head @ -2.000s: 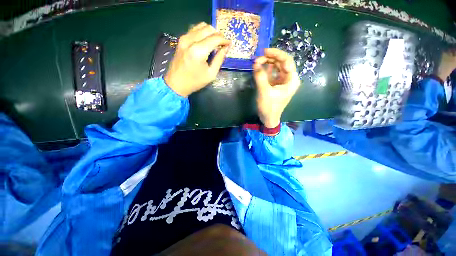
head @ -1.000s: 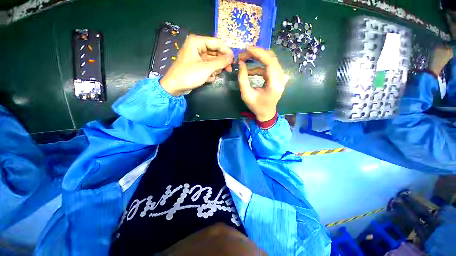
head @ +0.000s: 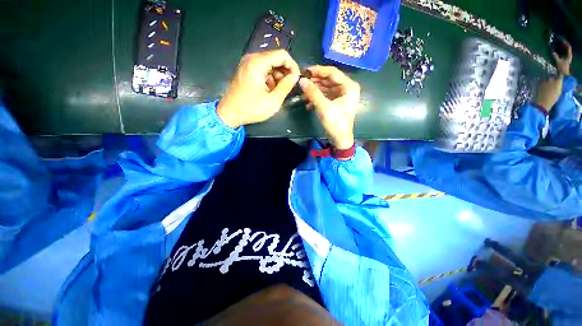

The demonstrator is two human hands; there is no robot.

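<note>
My left hand (head: 260, 88) and my right hand (head: 333, 102) meet at the fingertips over the green bench. A small dark component (head: 305, 74) is pinched between the fingertips of both hands. A phone housing (head: 271, 33) lies just behind my left hand, which hides its near end. Another phone housing (head: 157, 48) lies further left, with orange and white marks and a shiny board at its near end. The blue parts bin (head: 387, 33) holds tiny orange, white and blue bits. A loose pile of small components (head: 413, 58) lies right of the bin.
A silvery blister tray (head: 469, 83) with a white and green label (head: 497, 86) stands on the green bench (head: 383, 114) at the right. Another person's hand (head: 547, 93) and blue sleeves are beyond it. A blue sleeve (head: 22, 184) shows at the left edge.
My hands have come together at the fingertips, away from the bin. The camera view has shifted, so the bench things sit further right and higher.
</note>
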